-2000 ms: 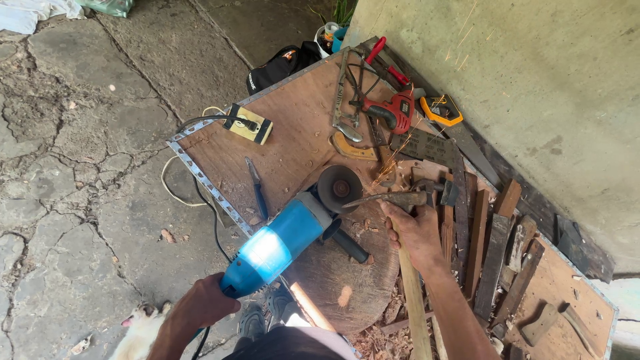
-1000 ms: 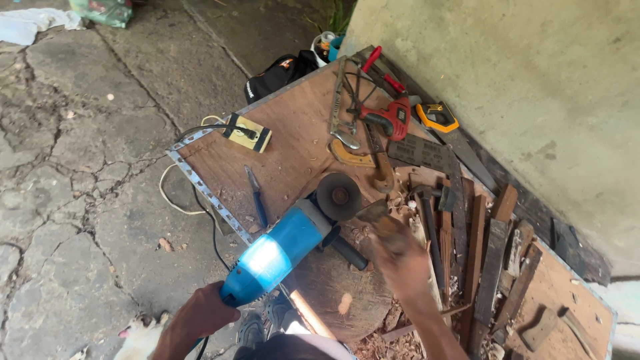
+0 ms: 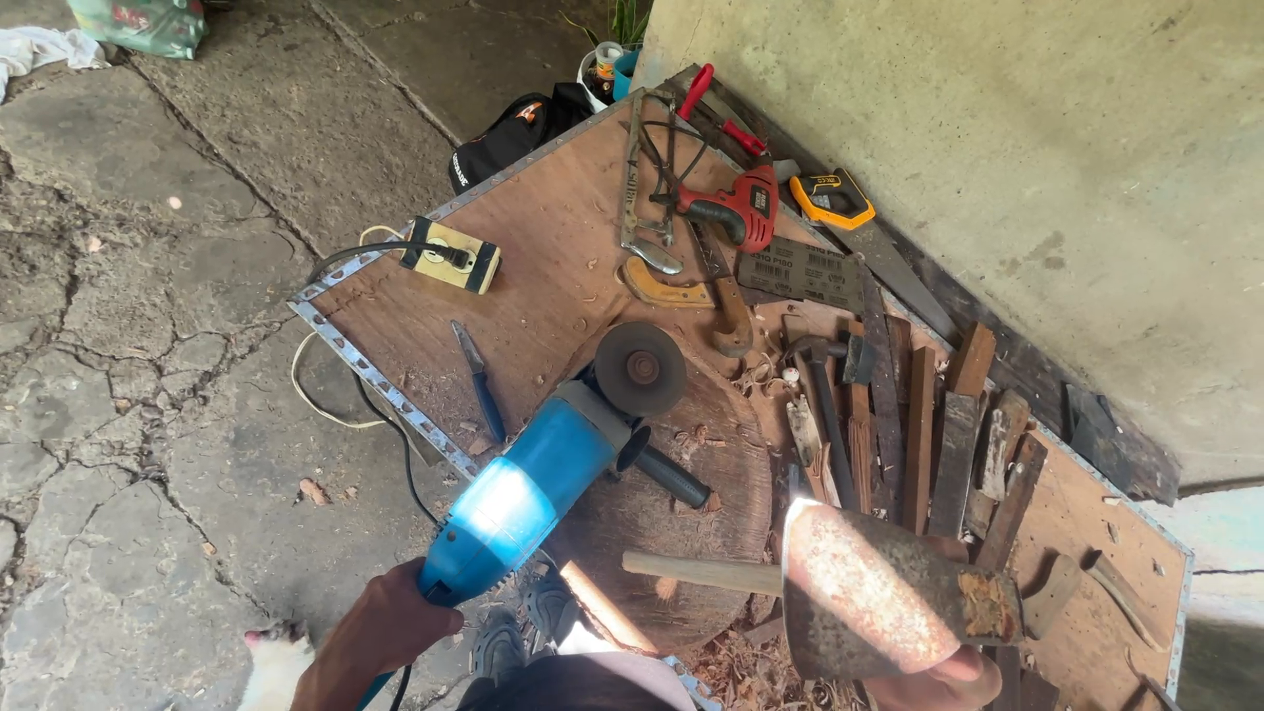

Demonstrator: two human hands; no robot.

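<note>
My left hand (image 3: 400,617) grips the rear of a blue angle grinder (image 3: 533,494), whose dark disc (image 3: 640,369) lies over the edge of a round wood stump (image 3: 726,434). At the lower right my right hand (image 3: 948,676) holds the rusty metal head of an adze or hoe-like tool (image 3: 869,592), its broad blade turned up to the camera and its edge bright. The tool's wooden handle (image 3: 701,572) points left across the stump. Blade and disc are apart. Part of my right hand is hidden behind the metal head.
On the wooden table (image 3: 395,326) lie a blue-handled knife (image 3: 479,380), a power outlet box (image 3: 452,255), a red drill (image 3: 746,209), a hacksaw (image 3: 632,178), sandpaper (image 3: 802,275), a hammer (image 3: 829,415) and several wood strips (image 3: 918,434). A white animal (image 3: 276,662) is on the cracked floor. A wall stands at right.
In the earlier frames the tool's head was close to the grinder's disc; my right hand has moved it away, down and right, and turned it. No sparks show now. The grinder has stayed about in place.
</note>
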